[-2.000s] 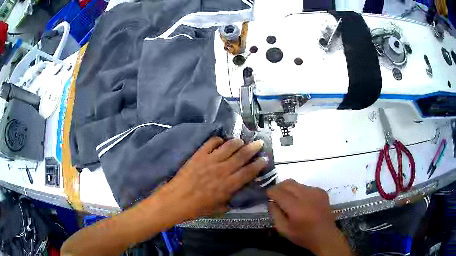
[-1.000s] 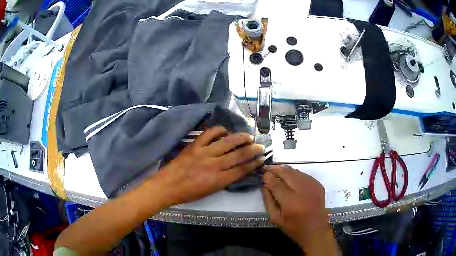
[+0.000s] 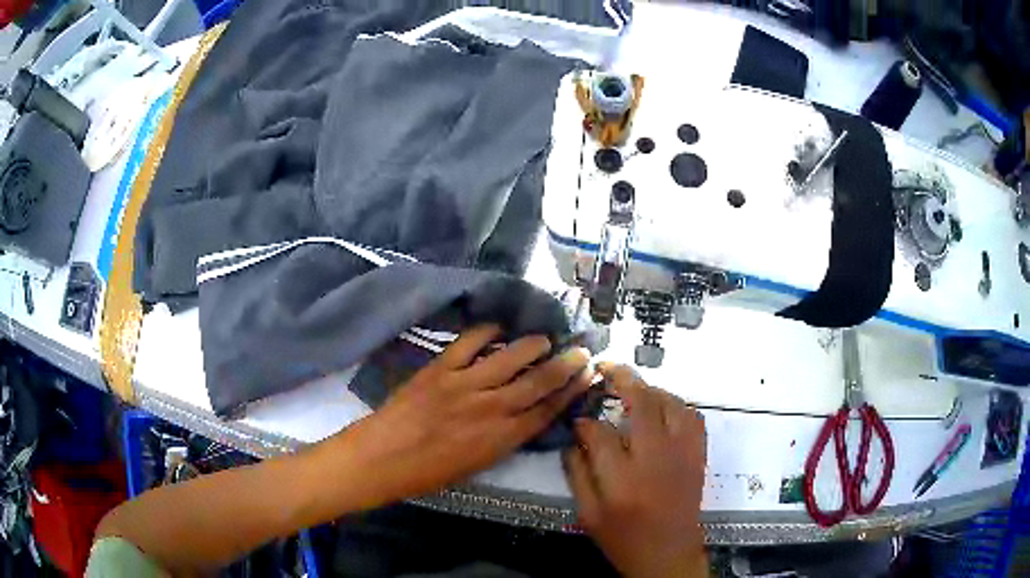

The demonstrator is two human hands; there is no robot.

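The dark grey garment [image 3: 407,147] with white stripes lies in folds on the table left of the white sewing machine head [image 3: 712,192]. My left hand [image 3: 486,395] lies flat on a bunched grey part with white stripes, its fingertips just in front of the needle area. My right hand [image 3: 642,457] is close beside it on the right, thumb and fingers pinching the fabric edge. The needle and presser foot [image 3: 587,327] are partly hidden by the cloth and metal parts. The tension assembly [image 3: 652,322] is just right of them.
Red-handled scissors [image 3: 849,452] and a pink and light blue pen [image 3: 943,461] lie at the right. A black band [image 3: 858,226] wraps the machine head. A dark thread cone [image 3: 892,95] stands behind it. A tan tape strip [image 3: 122,327] crosses the table at left, near a grey unit [image 3: 45,186].
The striped fabric under my hands has turned and bunched around the needle area. My right hand has come closer to my left fingertips. The camera view has shifted and tilted.
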